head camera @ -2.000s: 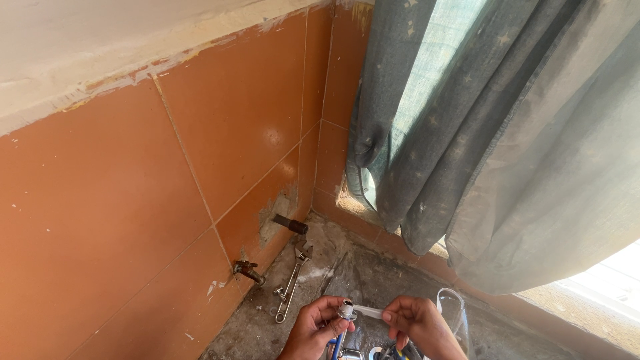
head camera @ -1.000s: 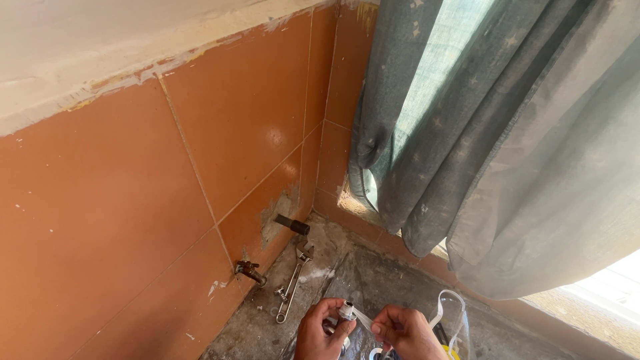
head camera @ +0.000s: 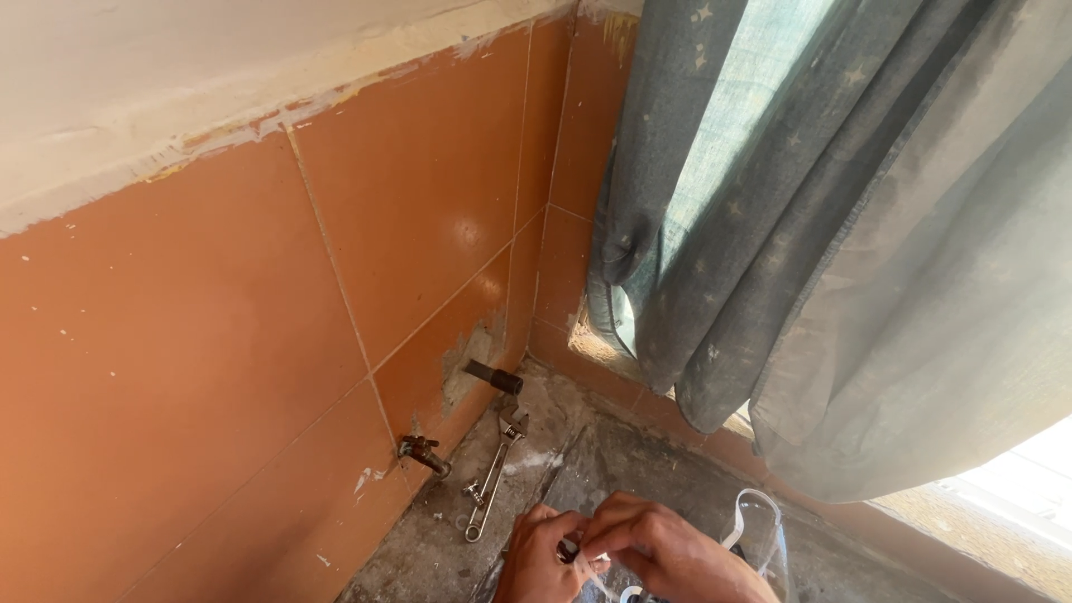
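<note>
At the bottom centre my left hand (head camera: pixel 540 553) holds a small fitting (head camera: pixel 568 550), mostly hidden by the fingers. My right hand (head camera: pixel 666 548) meets it, its fingertips pinching a thin white strip (head camera: pixel 596 578) that looks like thread seal tape against the fitting. An adjustable wrench (head camera: pixel 494 477) lies on the floor left of the hands, with a small metal fitting (head camera: pixel 475 492) beside its handle. Beyond it a dark pipe stub (head camera: pixel 494 377) sticks out of the broken patch in the tiled wall. A worn metal valve (head camera: pixel 425 455) projects from the wall farther left.
Orange wall tiles (head camera: pixel 209 335) run along the left to the corner. A grey-green curtain (head camera: pixel 754 251) hangs over the window at the right. A clear plastic bag (head camera: pixel 770 536) with a white handle sits on the concrete floor (head camera: pixel 653 477) right of the hands.
My right hand has come in from the right and now overlaps my left hand at the fitting. The white strip, stretched between the hands two seconds ago, shows only in a short length.
</note>
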